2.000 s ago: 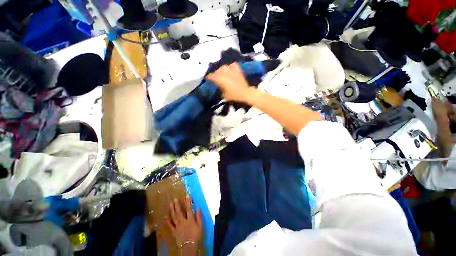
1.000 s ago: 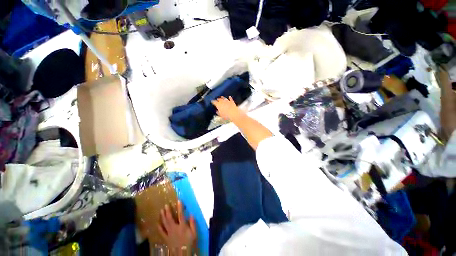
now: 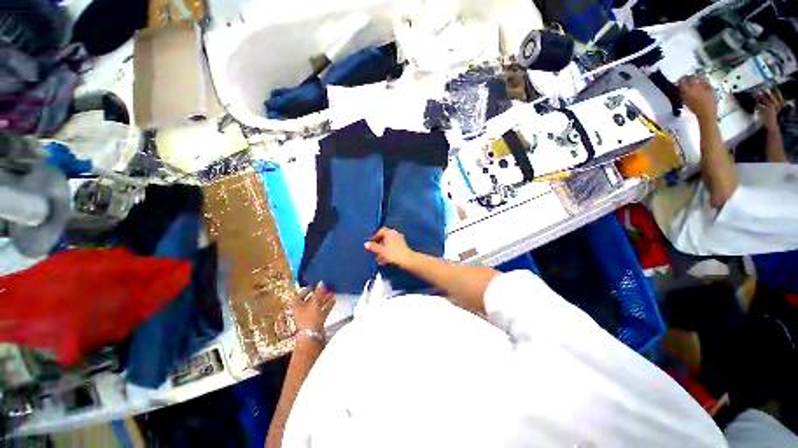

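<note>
Two blue cut panels with black top bands, one on the left [image 3: 354, 201] and one on the right [image 3: 415, 192], lie side by side on the white table. My left hand [image 3: 312, 308] is at the lower left corner of the left panel, fingers apart, palm down. My right hand [image 3: 388, 248] is over the panels near where they meet. Its thumb and fingertips are close together; whether they pinch fabric is unclear. Folded dark blue pieces [image 3: 337, 80] lie in the white tub-shaped recess [image 3: 236, 74] behind.
A brown taped board [image 3: 245, 254] and light-blue strip [image 3: 282, 210] lie left of the panels. Further left are a red bag [image 3: 87, 293] and hanging blue fabric [image 3: 166, 306]. A white machine [image 3: 560, 136], blue crate [image 3: 634, 289] and another person's arm [image 3: 719, 157] are at the right.
The folded blue bundle was lifted, then set down in the recess. My right hand has let it go and come back to the panels. My left hand has moved off the brown board. The view has shifted.
</note>
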